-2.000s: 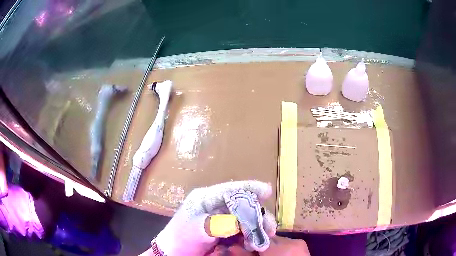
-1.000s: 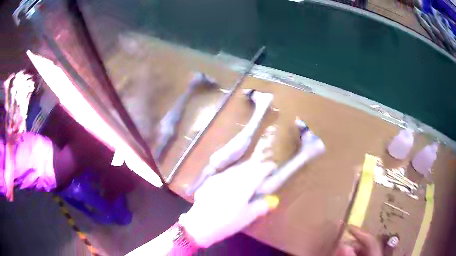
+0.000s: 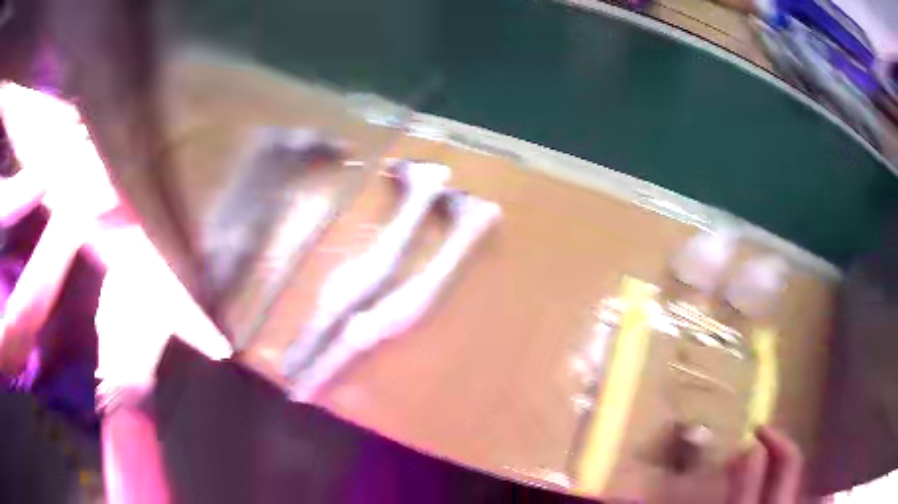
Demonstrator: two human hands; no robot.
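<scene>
Two pale limb-shaped parts, a left one (image 3: 379, 251) and a right one (image 3: 418, 295), lie side by side, slanting, at the bench's left; their narrow dark-banded ends point up. My left hand (image 3: 128, 315), in a white glove, is at the far left, off the bench, overexposed and merging with the glare; whether it holds anything cannot be told. My right hand (image 3: 768, 468) is bare, blurred and cut off by the bottom edge, by the right yellow strip (image 3: 763, 379); its grip cannot be made out. A small dark-and-pale spot (image 3: 689, 443) lies left of it.
Two blurred squeeze bottles (image 3: 704, 258) stand at the right, above pale sticks (image 3: 704, 323). Another yellow strip (image 3: 620, 389) borders the work area. A thin rod (image 3: 305, 261) lies left of the parts. A green belt (image 3: 591, 118) runs behind the bench. Dark side panels flank it.
My left hand has let go of the right part, now beside the other, and moved far left off the bench. My right hand shows farther right, by the right strip. The view has shifted and blurred.
</scene>
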